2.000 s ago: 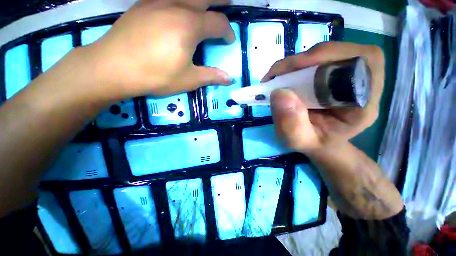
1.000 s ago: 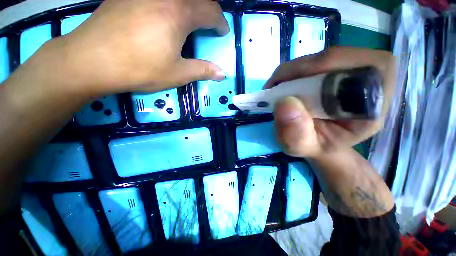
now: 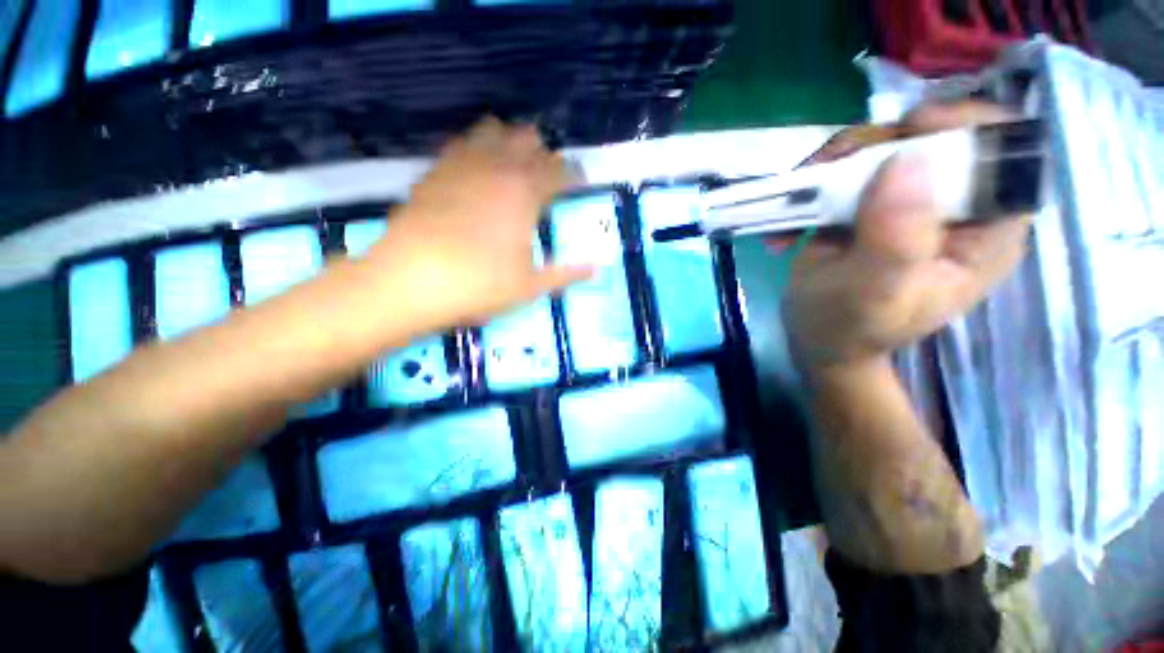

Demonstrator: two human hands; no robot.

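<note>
The black blister tray (image 3: 541, 440) holds many light-blue phone back covers, such as a sideways one (image 3: 415, 464) in the middle row. My right hand (image 3: 881, 255) grips a white pen-type tool (image 3: 836, 189). Its dark tip points left, above the top-right cover (image 3: 684, 287). My left hand (image 3: 492, 230) is over the upper row, fingers spread, thumb at the edge of another cover (image 3: 591, 306). Whether it grips anything cannot be told. Two covers near my left hand show black camera dots. The picture is blurred.
Stacked blister trays (image 3: 383, 109) with more covers stand beyond the pale bench edge strip (image 3: 715, 151). Plastic film (image 3: 1059, 332) hangs or lies piled at the right. A red crate (image 3: 983, 32) is at the upper right. The dark-green mat (image 3: 791, 77) shows at the back.
The view has shifted, so the tray sits lower and the stacked trays show. The tool has lifted off the camera dots and moved right. My left hand has moved to the right along the upper row.
</note>
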